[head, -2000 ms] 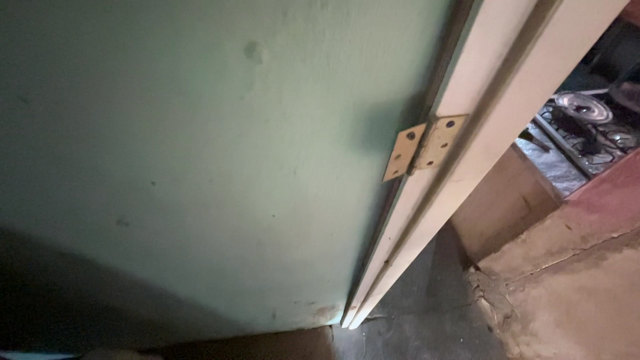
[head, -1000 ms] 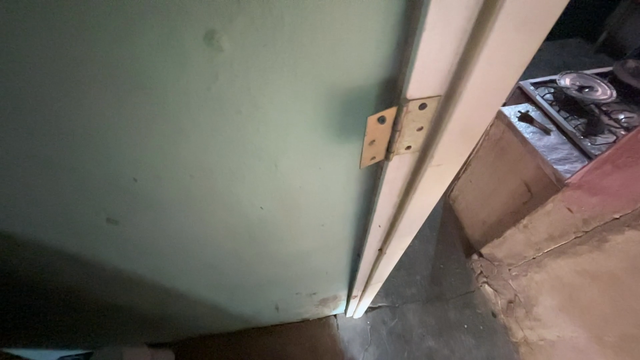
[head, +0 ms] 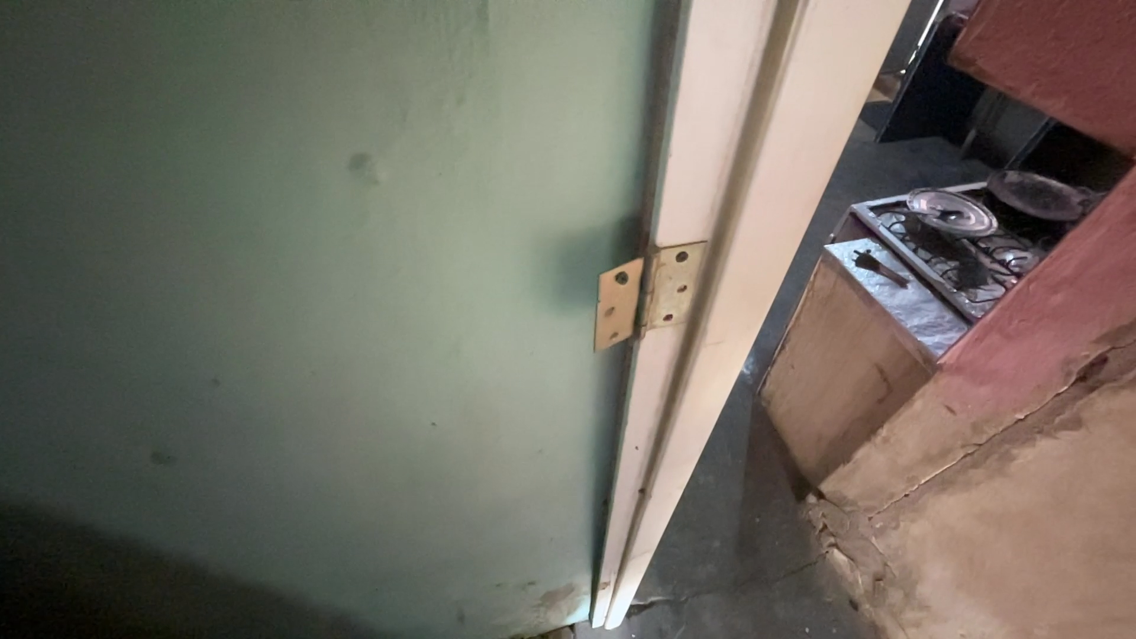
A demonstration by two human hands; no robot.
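Note:
Neither my left hand nor my right hand shows in the head view. A metal butt hinge [head: 676, 286] is fixed to the pale door frame [head: 710, 169]. Its free leaf [head: 617, 311] stands out to the left, with holes in it and no door attached. A green painted wall [head: 399, 337] fills the left side, and the leaf's shadow falls on it.
Through the doorway, a stove [head: 963, 266] holds a round metal lid [head: 951, 211] and a dark pan [head: 1038, 193]. Beside it, a dark brush-like item [head: 880, 268] lies on a foil-like surface [head: 923, 306]. A cracked wall [head: 1021, 515] edges the dark floor [head: 710, 550].
The view has shifted to the right, so more of the stove and the red wall shows. The hinge's free leaf stays out from the frame.

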